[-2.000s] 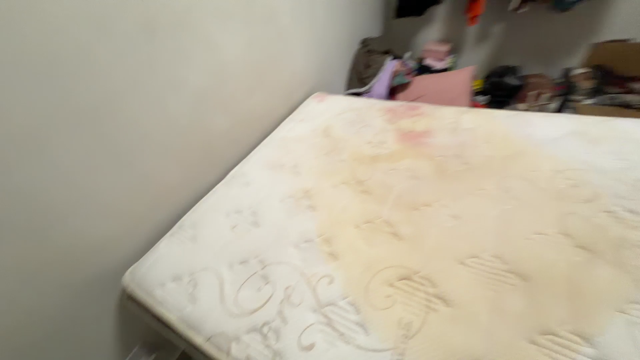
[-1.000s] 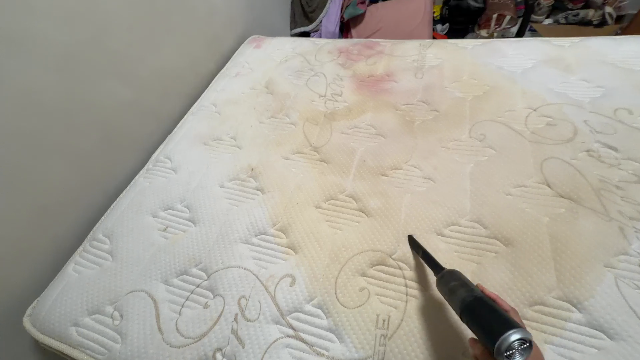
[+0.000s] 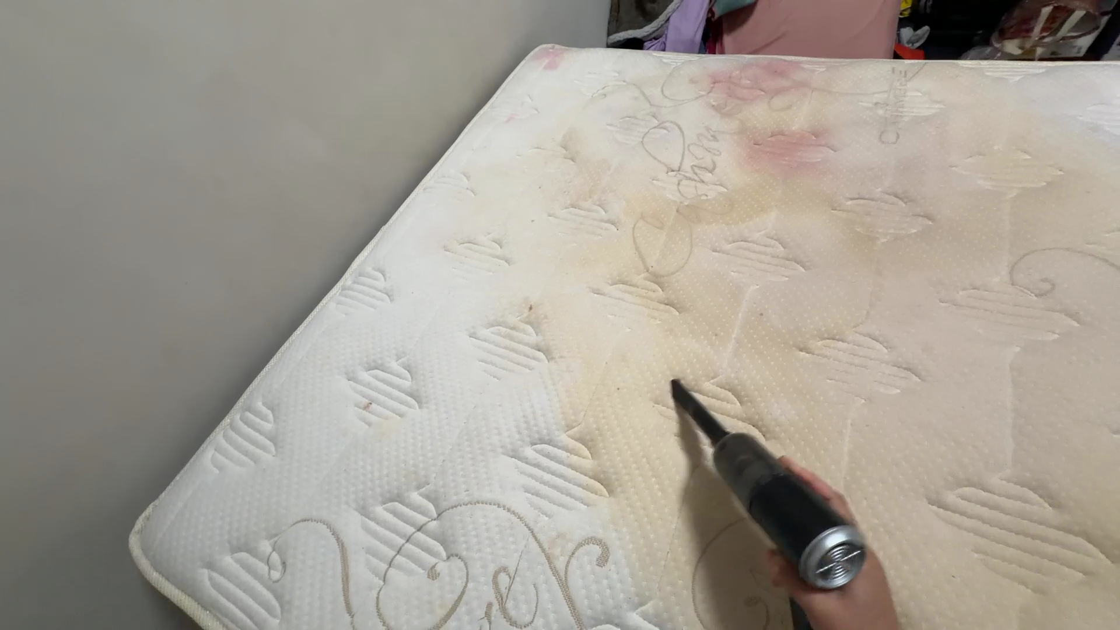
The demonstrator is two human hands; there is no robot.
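Observation:
My right hand [image 3: 844,586] comes in from the lower right, its fingers wrapped around a black handheld vacuum cleaner [image 3: 779,499] with a silver end cap. The narrow black crevice nozzle [image 3: 698,409] points up and to the left, its tip at or just above the quilted top of a white mattress [image 3: 455,376]. Around the tip the fabric has a broad yellowish-tan stain [image 3: 604,385]. Pink stains [image 3: 787,149] mark the far part of the mattress. My left hand is not in view.
A plain grey wall [image 3: 219,175] runs along the mattress's left side. Beyond the far edge are a pink fabric-like item [image 3: 809,31], lilac cloth [image 3: 684,26] and a clear plastic bag [image 3: 1046,26] among other dark, cluttered things.
My right hand and the vacuum were out of view two seconds ago and came into view one second ago. The view has shifted, now showing more of the wall.

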